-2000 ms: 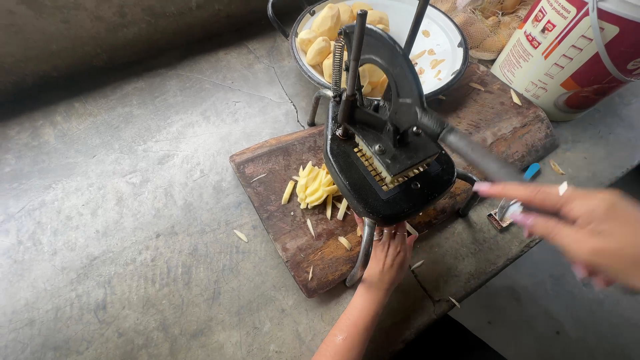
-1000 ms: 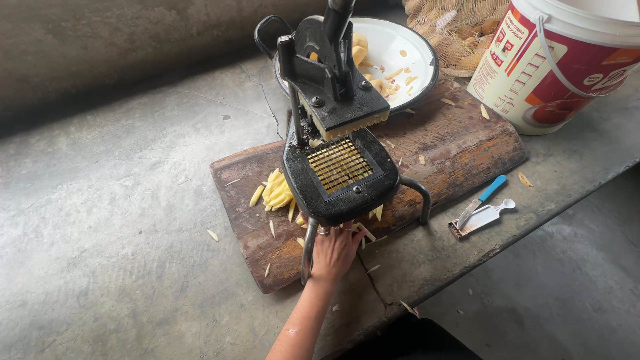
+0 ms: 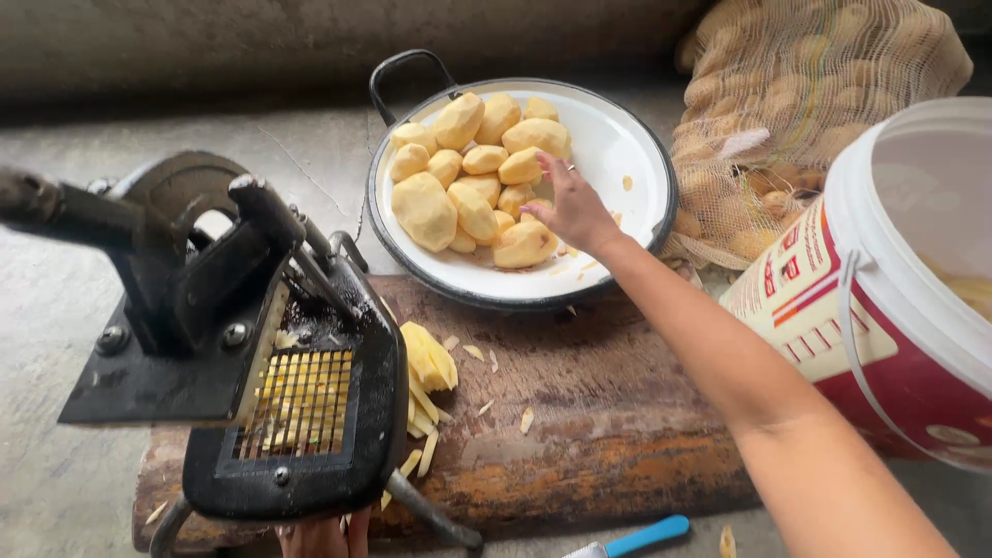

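My right hand [image 3: 572,203] reaches over a white enamel basin [image 3: 620,147], its fingers against the peeled potatoes [image 3: 485,159] heaped on the basin's left side. A black lever-operated potato cutter [image 3: 372,403] stands at the left, its pusher block raised off the wire-like blade grid [image 3: 306,403]. Under the front edge of the cutter shows part of my left hand [image 3: 314,540]; its fingers are mostly hidden by the frame. Cut potato sticks [image 3: 422,415] and a sliced potato piece [image 3: 428,355] lie on the wooden board [image 3: 573,418] beside the cutter.
To the right stands a large plastic bucket [image 3: 837,341] with a wire handle and pale contents. Behind it lies a mesh sack of unpeeled potatoes [image 3: 806,85]. A blue-handled knife [image 3: 647,535] is by the board's front edge. Peel scraps are scattered about on the board.
My right hand has left the cutter's lever, held two seconds ago, and is now at the potatoes in the basin. The pusher block has risen from the grid. The view has swung right.
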